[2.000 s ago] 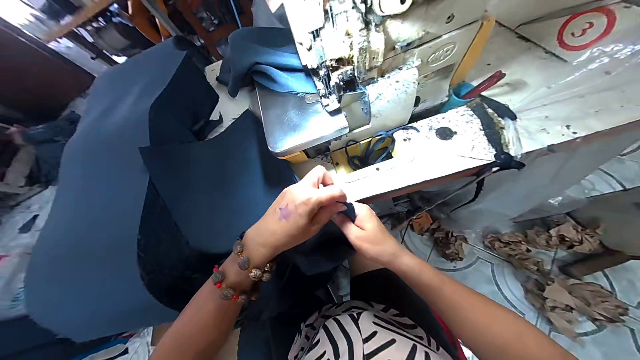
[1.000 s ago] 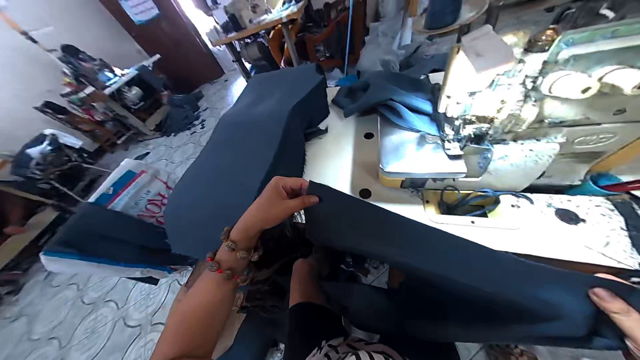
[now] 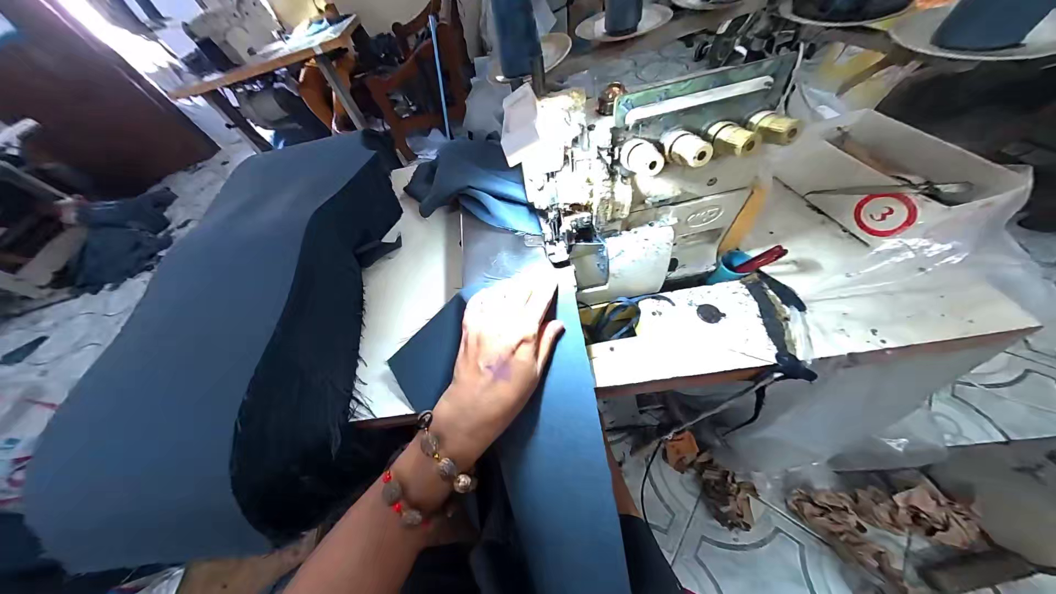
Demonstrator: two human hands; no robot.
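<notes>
My left hand, with a beaded bracelet at the wrist, lies palm down on a long navy fabric strip just in front of the presser foot of an overlock sewing machine. The strip's far end is at the foot; its near end runs down toward my lap. A fabric corner juts out left of the hand. My right hand is hidden; only a bit of that forearm shows beside the strip. Bunched navy fabric lies behind the metal plate.
A large stack of navy fabric panels hangs over the table's left side. Right of the machine are a blue cup with a red-handled tool, a tray with metal scissors or tweezers, and the table's front edge. Thread cones stand behind.
The strip, stretched between both hands a second ago, now lies lengthwise at the presser foot. My left hand has come down onto it by the machine; my right hand has gone out of sight.
</notes>
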